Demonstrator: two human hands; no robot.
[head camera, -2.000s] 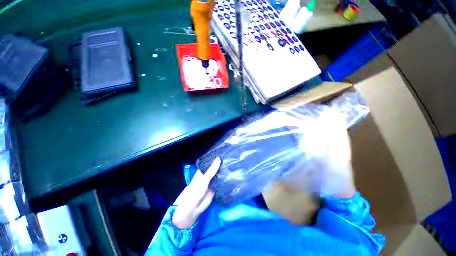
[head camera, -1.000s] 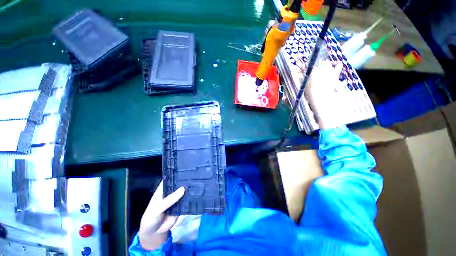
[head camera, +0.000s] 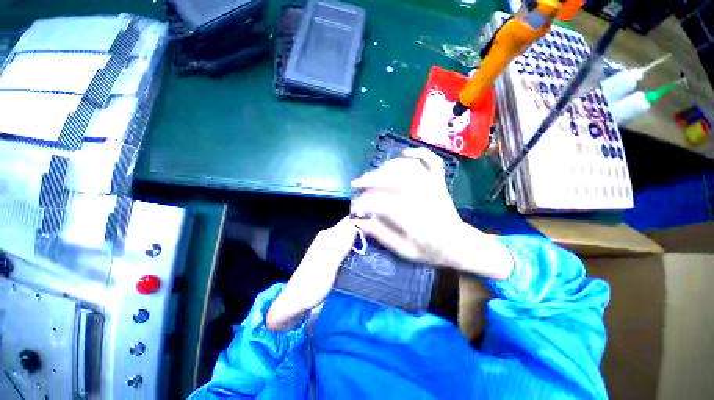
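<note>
The black housing (head camera: 384, 279) lies with its ribbed inside up, just above my lap, with its far end at the bench edge. My right hand (head camera: 411, 205) is over its middle and hides much of it. My left hand (head camera: 315, 264) is at its left side. The fingertips of both hands meet around a small dark part with a pale loop (head camera: 360, 241) hanging below. The part is mostly hidden by the fingers, so its exact shape cannot be told.
Stacked housings (head camera: 325, 47) are on the green mat (head camera: 235, 144). An orange screwdriver (head camera: 505, 56) hangs over the red tray (head camera: 432, 114). Round-parts sheets (head camera: 575, 176) and bottles (head camera: 632, 105) are right. White piece packs (head camera: 63, 66) lie by the machine (head camera: 160, 226). A carton (head camera: 634, 305) is lower right.
The bag around the housing is gone. My right hand has moved from the round-parts sheets to the housing, meeting my left fingertips. The housing has shifted right in view and is tilted.
</note>
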